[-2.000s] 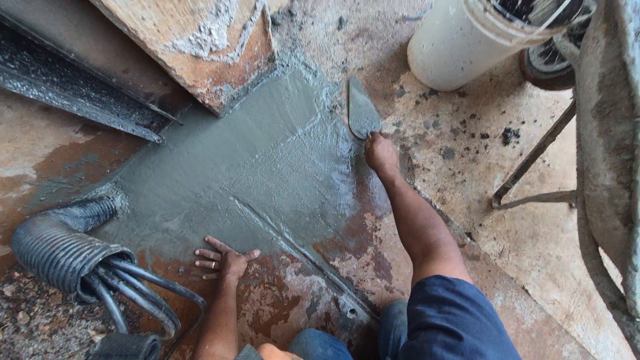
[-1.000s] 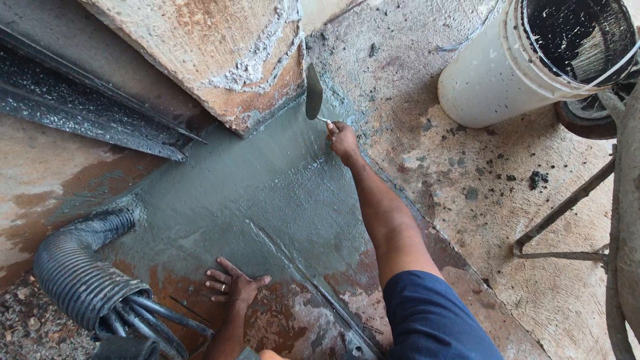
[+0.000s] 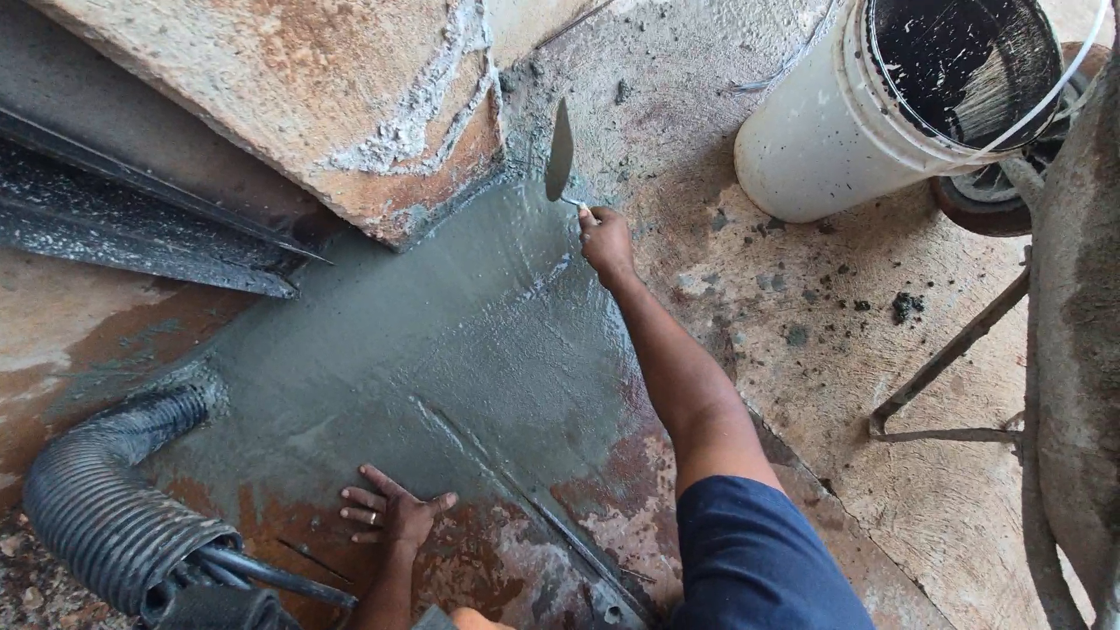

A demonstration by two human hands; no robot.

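My right hand point(image 3: 605, 243) grips the handle of a pointing trowel point(image 3: 561, 153), its blade tilted on edge near the far corner of a wet mortar patch point(image 3: 420, 350). My left hand point(image 3: 394, 507), a ring on one finger, rests with fingers spread at the patch's near edge, holding nothing. The grey mortar reaches the foot of a concrete block or pillar point(image 3: 411, 105) and surrounds the end of a black corrugated conduit point(image 3: 114, 499). A thin groove with a metal strip or rod point(image 3: 560, 525) runs from the mortar toward me.
A white plastic bucket point(image 3: 805, 140), dark inside, stands at the upper right. Beside it are a wheel point(image 3: 980, 206) and the wheelbarrow point(image 3: 1076, 367) with its metal leg. Dark steel channels point(image 3: 140, 232) lie at the left. Cables point(image 3: 271, 573) come out of the conduit. Mortar crumbs point(image 3: 906, 306) dot the rough floor.
My right hand has carried the trowel from the right side of the mortar to its far corner by the block. The left hand stays spread at the near edge. The view has shifted somewhat.
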